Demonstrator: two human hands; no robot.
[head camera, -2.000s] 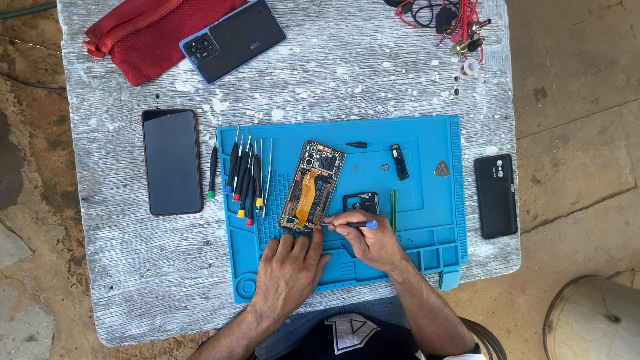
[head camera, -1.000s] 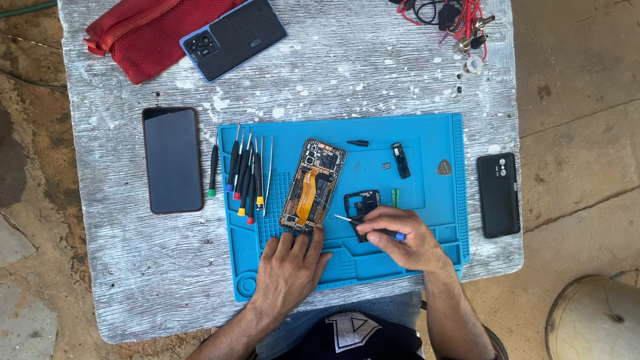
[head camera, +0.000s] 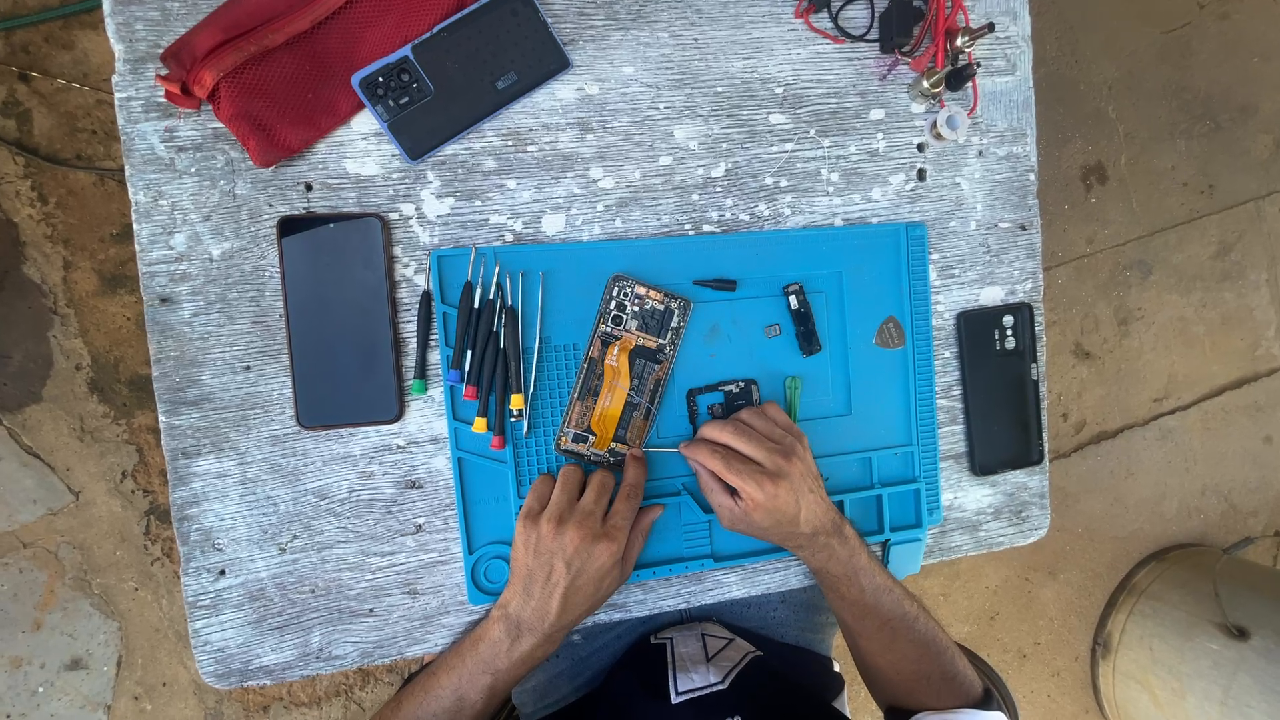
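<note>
An opened smartphone (head camera: 625, 375), its circuit board and orange flex cable exposed, lies slightly tilted on a blue silicone repair mat (head camera: 860, 400). The fingertips of my left hand (head camera: 575, 535) rest against its bottom edge, holding nothing. My right hand (head camera: 765, 475) grips a screwdriver (head camera: 662, 450); its thin metal shaft points left, the tip at the phone's lower right corner, and the handle is hidden by my fingers. Just above my right hand lies a black phone inner frame (head camera: 722, 396), partly covered. A green pry tool (head camera: 793, 398) lies beside that hand.
Several precision screwdrivers (head camera: 485, 350) lie left of the opened phone. A black speaker module (head camera: 801, 320) and a metal pick (head camera: 889, 332) are on the mat. Around it are a dark-screened phone (head camera: 340, 320), a black phone case (head camera: 1000, 388), a blue-edged phone (head camera: 465, 75), a red pouch (head camera: 270, 90) and red cables (head camera: 935, 45).
My right hand first moved away from the opened phone, over the black inner frame, and is now back with the screwdriver tip at the phone's lower right corner. My left hand has stayed at the bottom edge.
</note>
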